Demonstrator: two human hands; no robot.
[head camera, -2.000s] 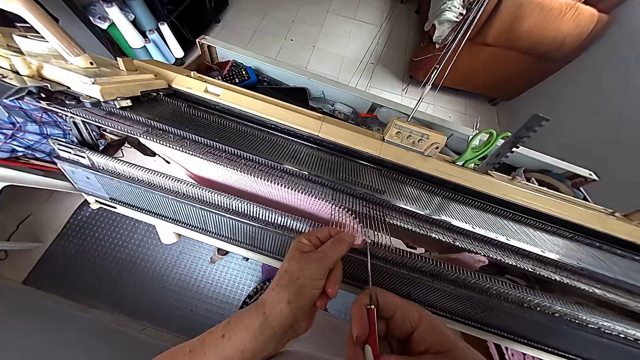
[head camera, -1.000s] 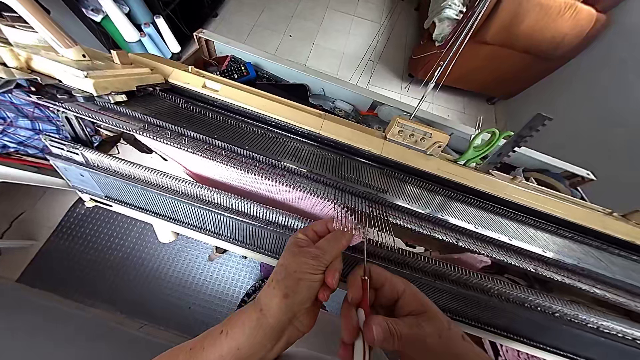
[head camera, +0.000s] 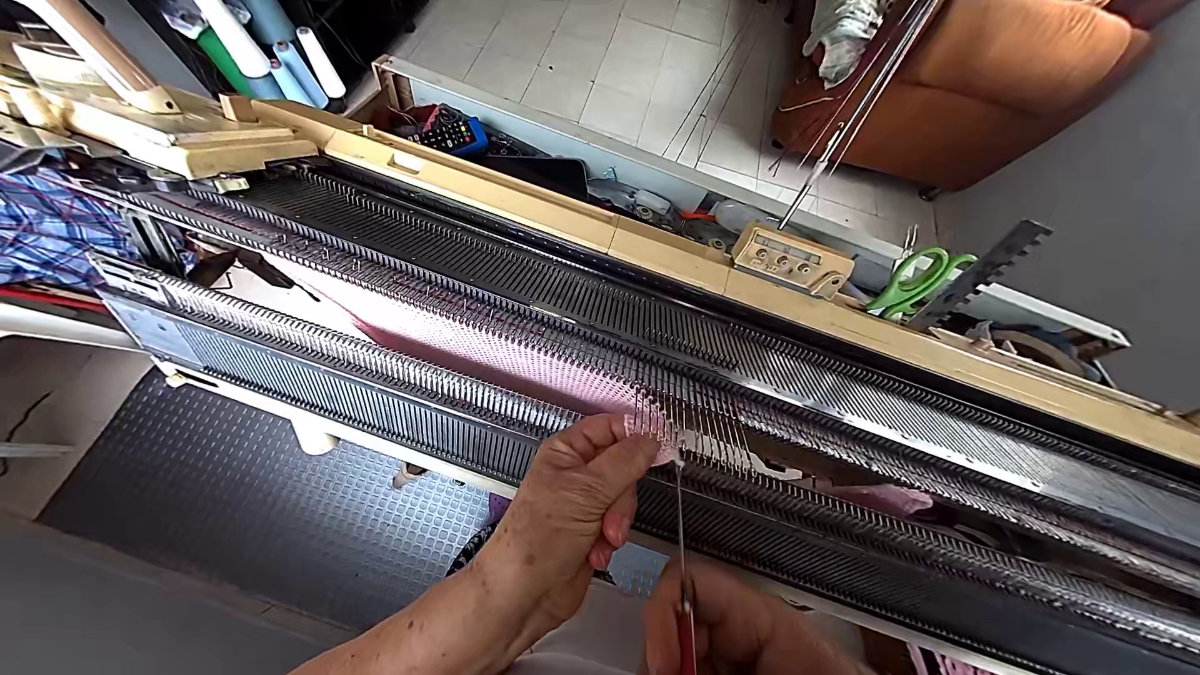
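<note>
Pink knitted fabric (head camera: 525, 361) hangs between the two needle beds of a knitting machine (head camera: 562, 323). My left hand (head camera: 586, 487) pinches the fabric's right edge between thumb and fingers, just below a group of extended needles (head camera: 717, 436). Low in the view, my right hand (head camera: 741, 623) is closed around the red handle of a thin metal hook tool (head camera: 682, 534). The tool points up, its tip at the fabric edge beside my left fingertips. Whether the tip holds a loop is too small to tell.
Behind the beds lie green-handled scissors (head camera: 914, 281), a toothed metal comb (head camera: 984, 272) and a tray with a remote control (head camera: 452, 131). The machine's carriage (head camera: 178, 131) sits at the far left. Yarn cones (head camera: 272, 47) stand at the upper left; an orange-brown sofa (head camera: 975, 84) is beyond.
My right hand has shifted lower with the hook tool. My left hand stays at the fabric edge, pinching it as before.
</note>
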